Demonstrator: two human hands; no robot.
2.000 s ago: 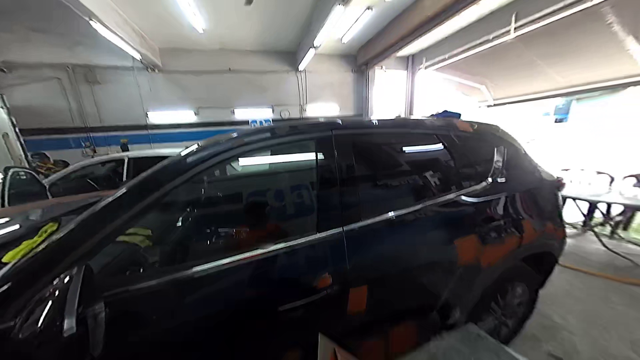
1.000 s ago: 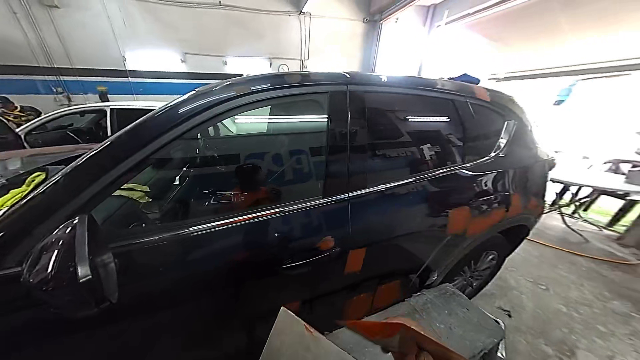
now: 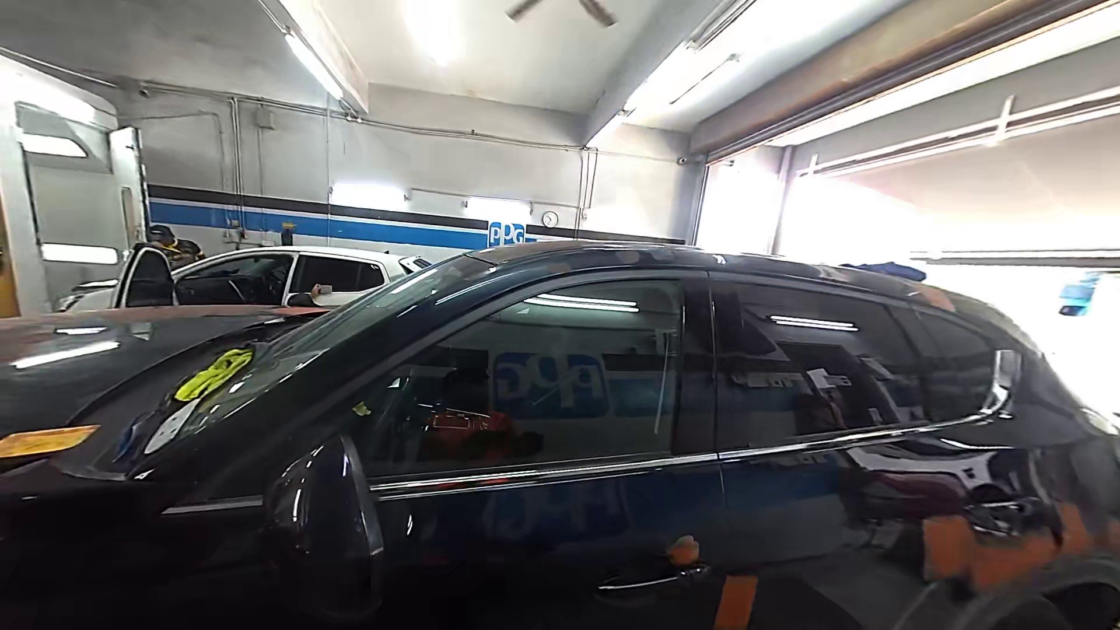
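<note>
Neither my left hand nor my right hand shows in the head view. A dark car [image 3: 542, 542] stands side-on close before me, with orange-brown filler or primer patches [image 3: 989, 556] on its doors and rear quarter. Its side mirror [image 3: 324, 529] is at the lower left, and a door handle [image 3: 652, 580] is low in the middle. A yellow-green glove or cloth [image 3: 213, 374] lies at the base of the windshield. An orange-yellow flat piece [image 3: 48, 441] rests on the front fender at the far left. Dark blue cloth [image 3: 884, 271] lies on the rear of the roof.
Behind the dark car is a white car [image 3: 337, 276] with a door standing ajar. A person's hand [image 3: 322, 290] shows near its side. A striped wall [image 3: 420, 229] with a clock [image 3: 549, 219] closes off the back. A bright garage opening [image 3: 840, 210] is at the right.
The view has tilted up and shifted left. The grey block-like object with an orange piece, low in the frame one second ago, is out of view.
</note>
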